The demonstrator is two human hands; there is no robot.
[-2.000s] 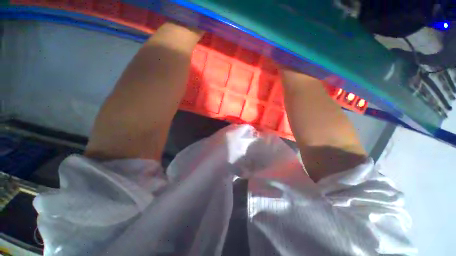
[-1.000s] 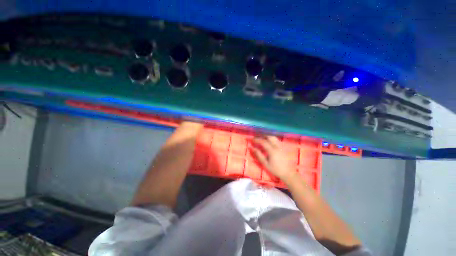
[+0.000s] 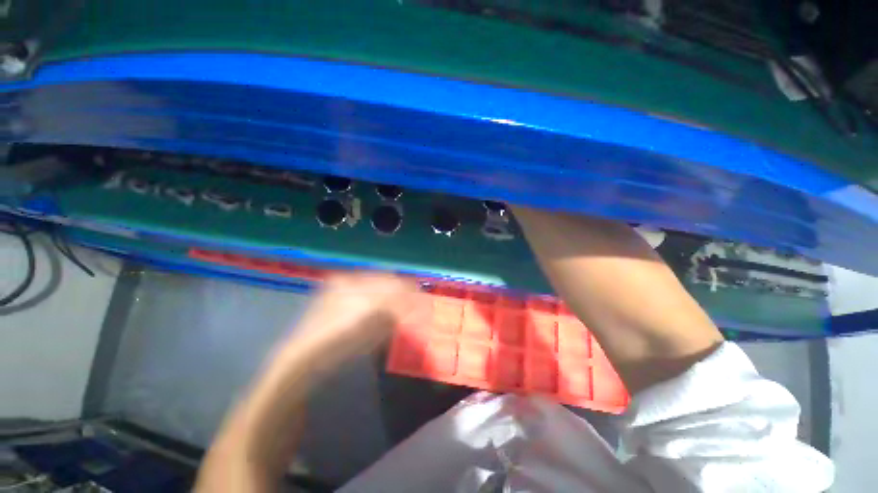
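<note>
The orange-red compartment tray [image 3: 472, 337] lies below the lower shelf's front edge, above my lap, and its visible pockets hold no units. My left hand [image 3: 371, 303] is blurred at the tray's left end; its fingers are not clear. My right forearm reaches over the tray onto the lower shelf, and my right hand is hidden under the upper shelf edge. Several dark round units, such as this watch body [image 3: 387, 219], stand on the green mat [image 3: 414, 248] left of my right forearm.
The thick blue upper shelf edge [image 3: 433, 144] crosses the view above the lower shelf. Small pale clips [image 3: 223, 200] lie in a row on the mat at left. Dark leads [image 3: 761, 270] lie at right. Another red tray [image 3: 252, 262] shows under the shelf edge at left.
My right hand has moved from over the tray up onto the shelf, out of sight. My left hand shows more fully and is blurred. The view has shifted, and the upper shelf edge now covers more.
</note>
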